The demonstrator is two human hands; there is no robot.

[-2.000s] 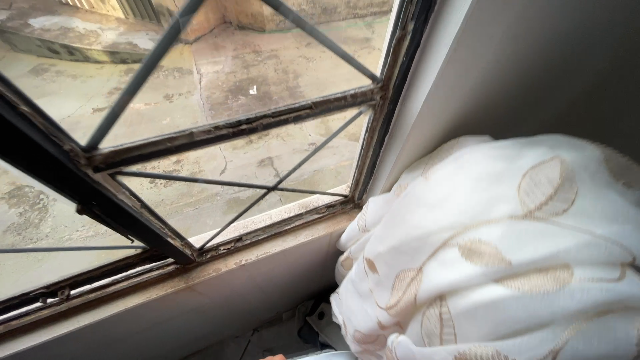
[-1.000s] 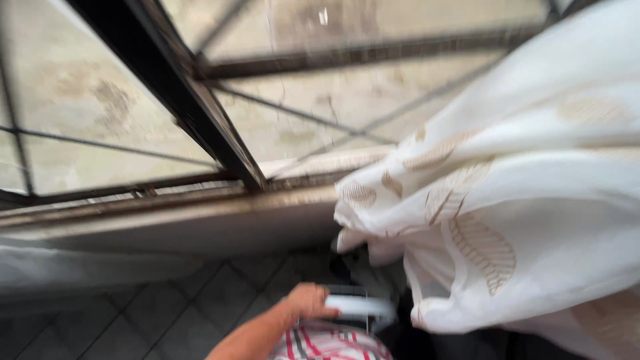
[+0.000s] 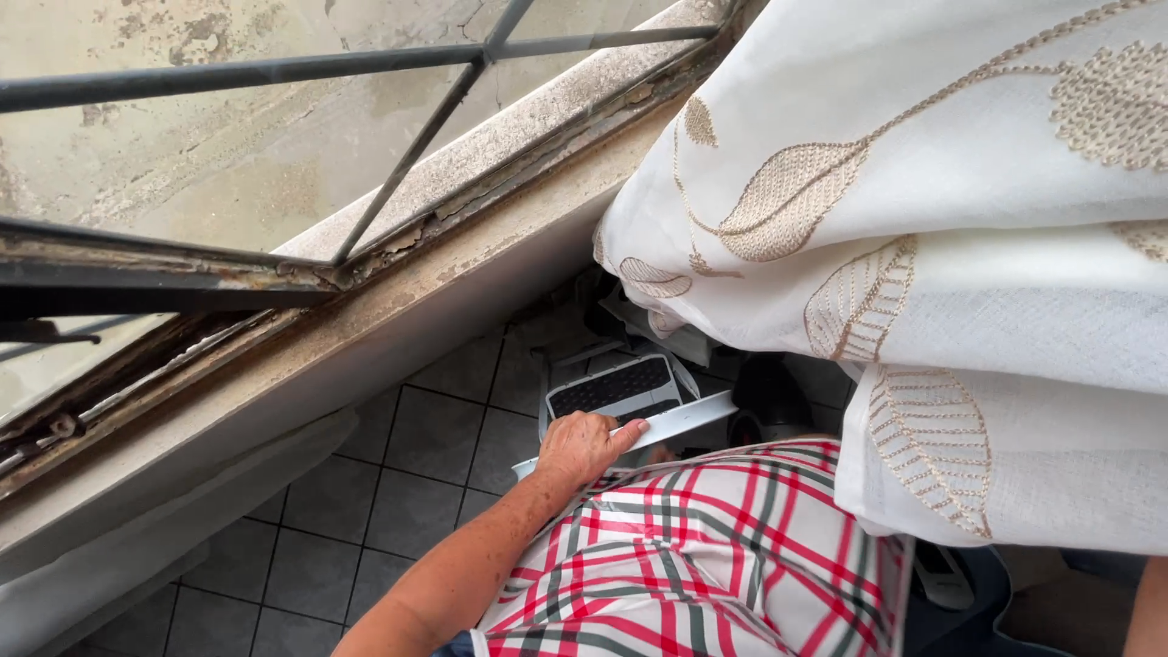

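Observation:
My left hand [image 3: 584,445] grips the white top rail [image 3: 684,420] of a folding step stool, near the middle of the view. Beyond the rail, the stool's step with a black textured pad [image 3: 611,386] shows above the floor. My right hand is hidden; a bit of skin, perhaps fingers, shows just under the rail, and part of an arm [image 3: 1148,611] is at the lower right edge. A white curtain with beige embroidered leaves [image 3: 958,182] bunches across the upper right. My plaid apron [image 3: 693,557] fills the lower middle.
A barred metal window with a worn frame [image 3: 383,242] and a stone sill [image 3: 474,237] run diagonally along the left. Dark floor tiles [image 3: 411,465] lie below the sill. Pale fabric [image 3: 210,529] hangs at the lower left. A dark object [image 3: 771,392] stands beside the stool.
The view has tilted down from the window towards the floor. My left hand, barely in view two seconds ago, now shows clearly on the white rail.

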